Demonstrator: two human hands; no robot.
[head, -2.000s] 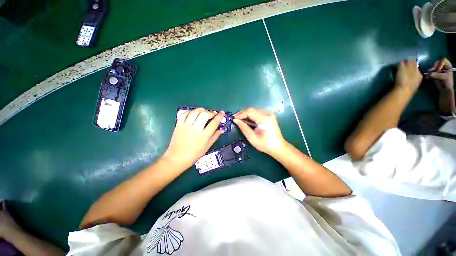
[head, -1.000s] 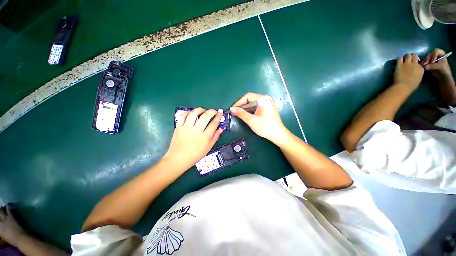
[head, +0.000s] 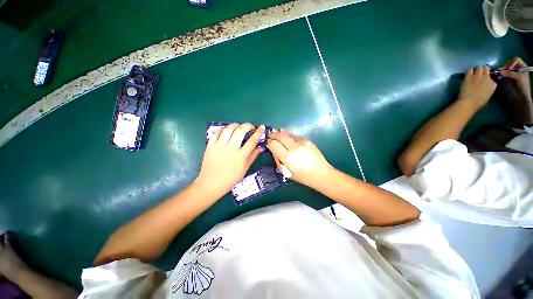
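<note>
My left hand (head: pixel 227 153) lies over a dark phone housing (head: pixel 214 127) and holds it on the green worktop; the housing's white panel shows at the left. My right hand (head: pixel 297 156) is at the housing's right end, fingers bent against it. A whitish end of a tool (head: pixel 286 171) shows under the right palm; the rest is hidden. A second open housing (head: pixel 249 187) with a white panel lies just below the hands, its right end partly covered by my right hand.
Stacked phone housings (head: pixel 129 111) stand at the left near the worn pale edge strip (head: pixel 193 44). A phone unit (head: pixel 47 57) lies on the conveyor, another at the top edge. A neighbour's hands (head: pixel 480 86) work at the right below a fan (head: pixel 517 14). Another person's arm (head: pixel 23 271) shows lower left.
My right hand has turned down and closed in on the housing's end, now partly over the lower housing. The conveyor phone has moved left, and another shows at the top.
</note>
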